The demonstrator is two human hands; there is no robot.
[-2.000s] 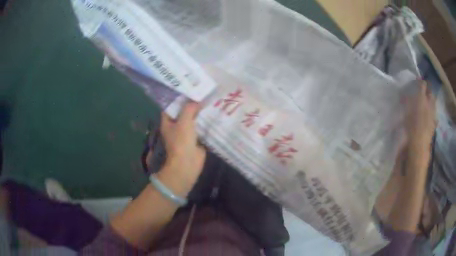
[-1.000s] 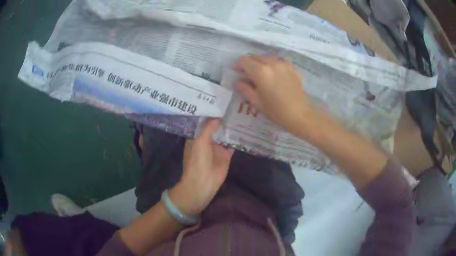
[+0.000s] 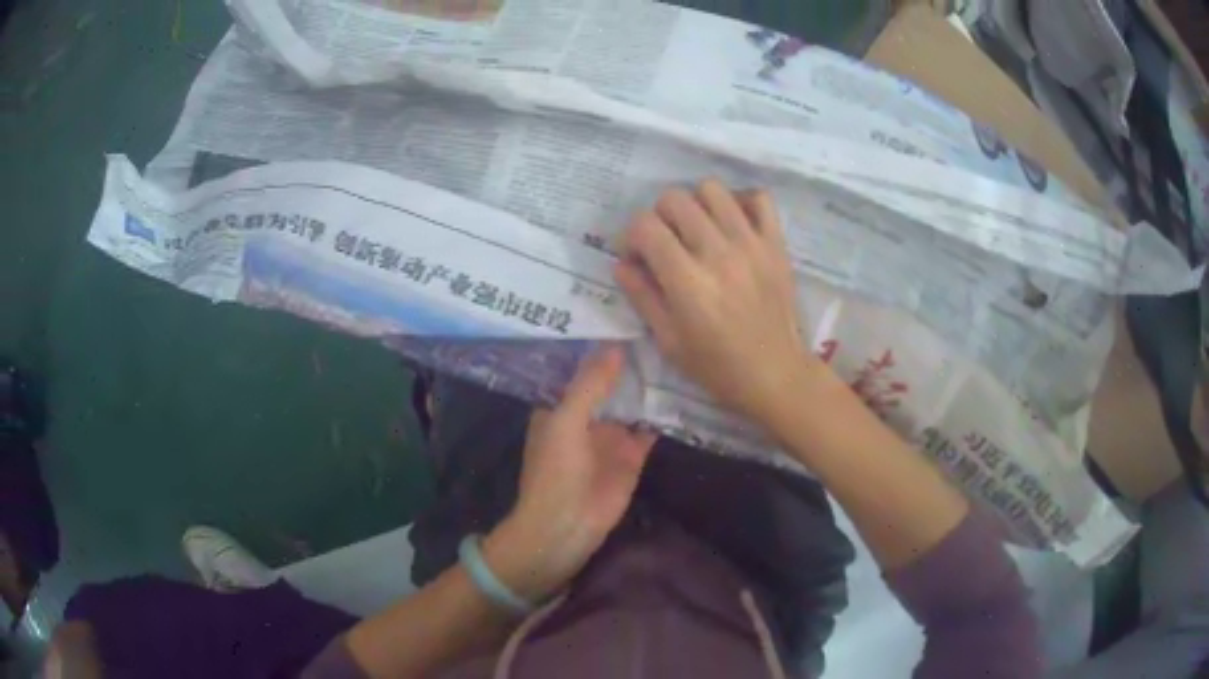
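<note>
A newspaper sheet (image 3: 530, 173) lies spread across my lap, folded lengthwise, with a raised crease along it. It has Chinese print, a blue photo at the left and red characters right of the middle. My left hand (image 3: 577, 464) holds its near edge, thumb on top and fingers underneath. My right hand (image 3: 716, 285) lies on top of the paper near the middle, fingers bent and pressing on it. No black strip shows clearly on the newspaper; anything inside the folds is hidden.
A brown carton (image 3: 975, 100) with flaps is at the right, with dark strips (image 3: 1173, 173) and grey material at its edge. Green floor (image 3: 146, 425) is at the left. Another person's purple sleeve (image 3: 199, 630) and a light shoe (image 3: 228, 557) are at the lower left. A white sheet (image 3: 882, 617) is beside my legs.
The newspaper has been turned from a steep slant to lie more across my lap. My right hand has moved from its right end to its middle; both hands and the paper then shifted slightly right.
</note>
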